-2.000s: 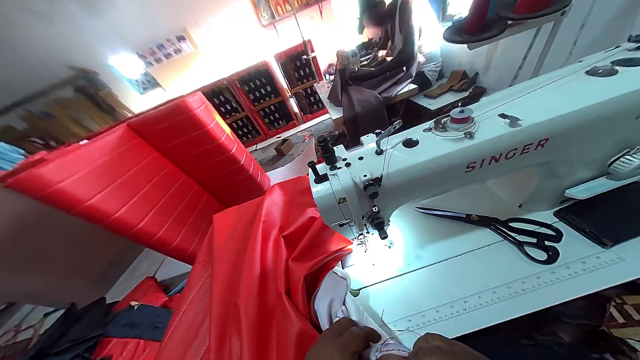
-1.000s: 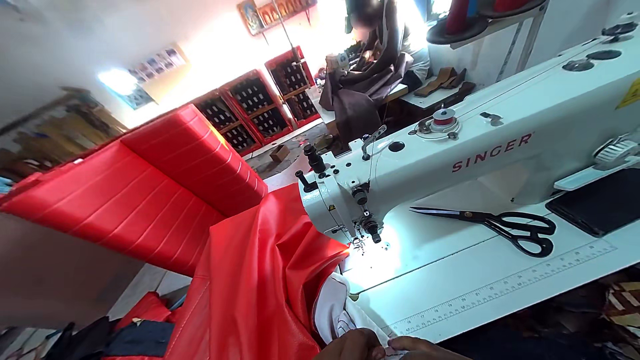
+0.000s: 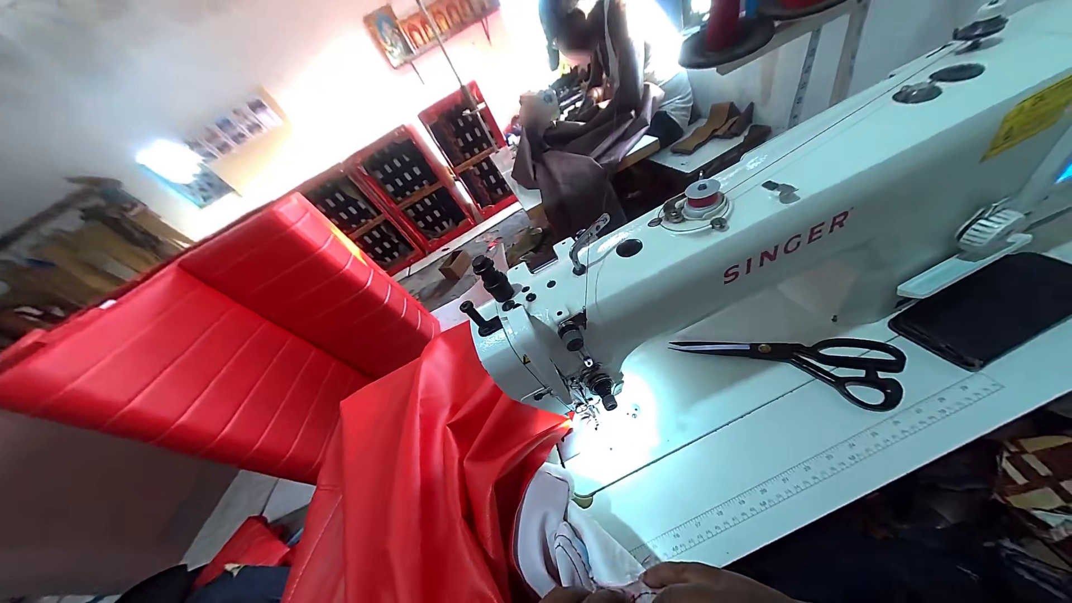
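Observation:
My left hand (image 3: 588, 595) and my right hand (image 3: 708, 584) are close together at the bottom edge, both gripping the white-backed edge (image 3: 578, 536) of a red faux-leather cover (image 3: 419, 486). Much of each hand is cut off by the frame. From there the red material runs up to the needle area (image 3: 590, 410) of a white Singer sewing machine (image 3: 787, 243), whose lamp lights the bed. Black-handled fabric shears (image 3: 796, 352) lie on the machine bed to the right.
Quilted red panels (image 3: 268, 343) stand at the left. A dark flat case (image 3: 988, 310) lies on the table behind a printed ruler scale (image 3: 837, 461). Thread racks (image 3: 402, 184) line the back wall. A person (image 3: 620, 67) works with dark material at another table.
Both hands now sit lower in view, with less of them showing, still at the white-backed edge. The shears have stayed on the machine bed. The view has shifted slightly.

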